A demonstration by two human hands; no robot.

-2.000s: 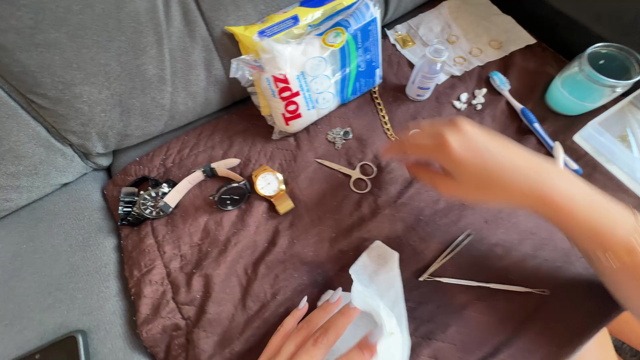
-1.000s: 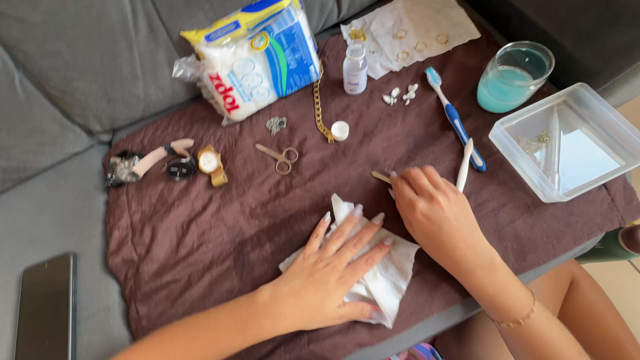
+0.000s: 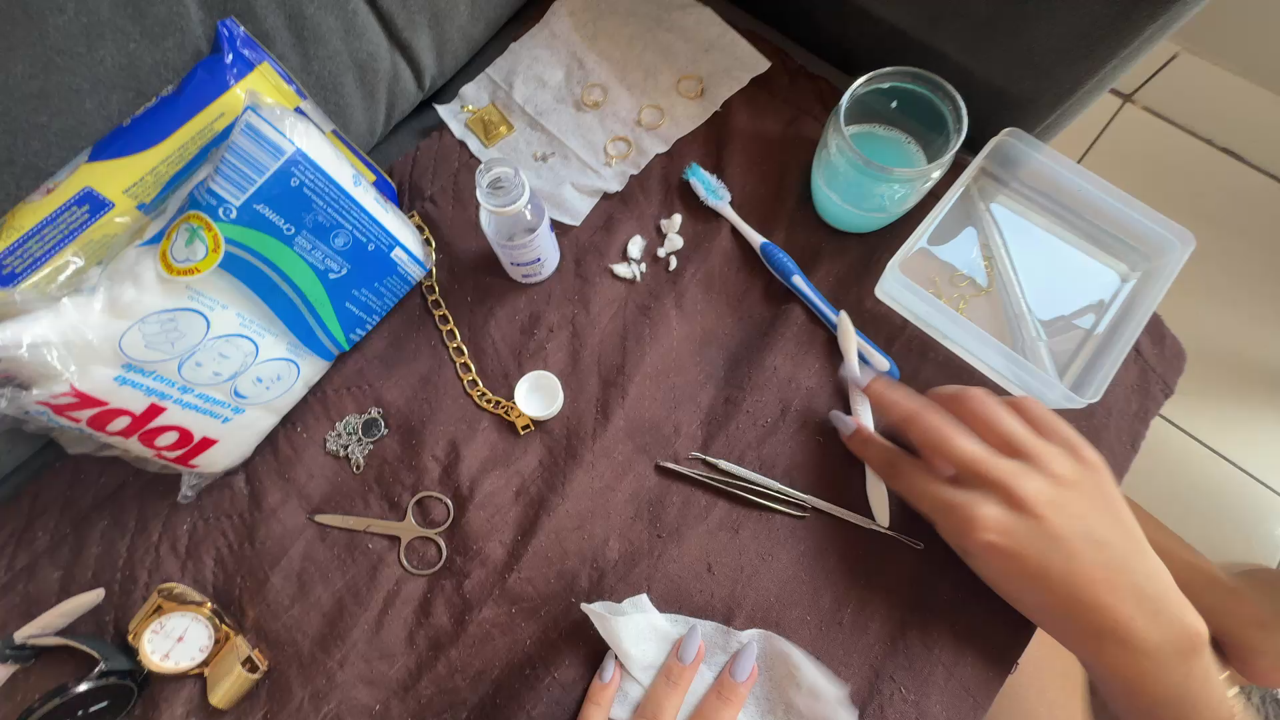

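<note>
My left hand (image 3: 680, 680) lies with fingers spread on a white cloth wipe (image 3: 740, 665) at the bottom edge; whether it grips the wipe is unclear. My right hand (image 3: 1010, 480) has its thumb and fingertips at a white plastic stick tool (image 3: 858, 420), beside the handle of a blue-and-white toothbrush (image 3: 790, 275). Whether the fingers grip the stick cannot be told. Left of that hand, metal tweezers (image 3: 735, 488) and a thin double-ended metal tool (image 3: 810, 500) lie close together on the brown quilted cloth (image 3: 600, 480). Small scissors (image 3: 395, 527) rest farther left.
A glass of blue liquid (image 3: 885, 155) stands beside a clear plastic box (image 3: 1040, 260) of water. Rings and a pendant lie on a white sheet (image 3: 640, 60). Nearby are an uncapped bottle (image 3: 517, 225), white cap (image 3: 539, 395), gold chain (image 3: 450, 335), cotton pack (image 3: 220, 290) and gold watch (image 3: 180, 640).
My right hand has moved from the metal tools to the white stick tool. The tweezers and metal tool, apart at one end two seconds ago, now lie nearly side by side. The view has shifted.
</note>
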